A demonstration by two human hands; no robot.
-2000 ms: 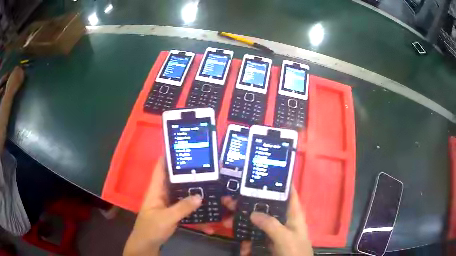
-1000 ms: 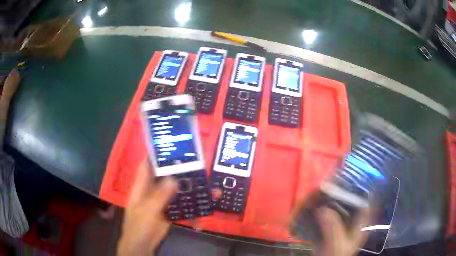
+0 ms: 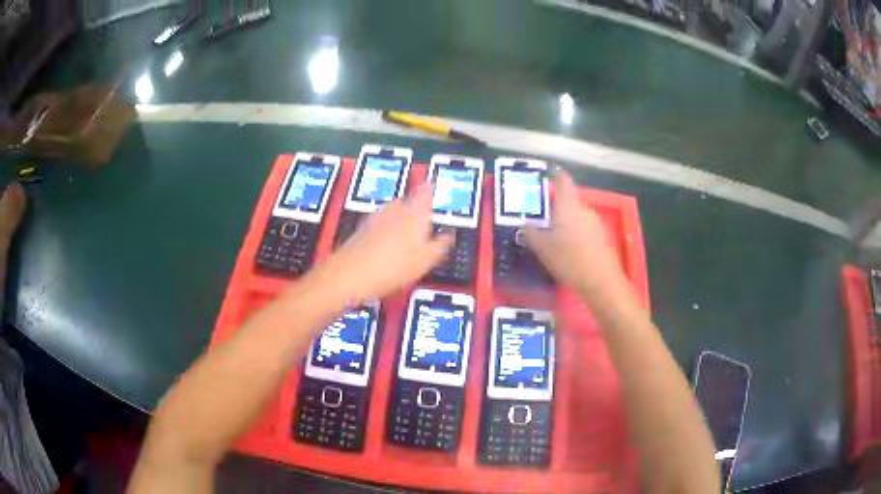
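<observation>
A red tray (image 3: pixel 633 241) holds keypad handsets with lit blue screens in two rows. My left hand (image 3: pixel 396 241) reaches over the upper row; its fingers and thumb are at the third handset (image 3: pixel 456 193), and it partly covers the second (image 3: pixel 379 179). My right hand (image 3: pixel 570 227) is at the fourth handset (image 3: pixel 523 193), with fingers along its right edge and the thumb near its navigation key. Neither handset looks lifted; whether my hands grip them is unclear. Three handsets lie in the lower row: left (image 3: pixel 333 396), middle (image 3: pixel 432 371) and right (image 3: pixel 519 386).
A yellow pen or knife (image 3: pixel 420 123) lies on the pale bench strip beyond the tray. A dark smartphone (image 3: pixel 722 396) lies right of the tray. A brown box (image 3: pixel 82 121) is at the far left. Another red tray (image 3: pixel 858 357) shows at the right edge.
The two handsets that were in my hands now lie in the tray's lower row. The middle-row handset has been joined on either side or shifted. Both hands have moved to the upper row.
</observation>
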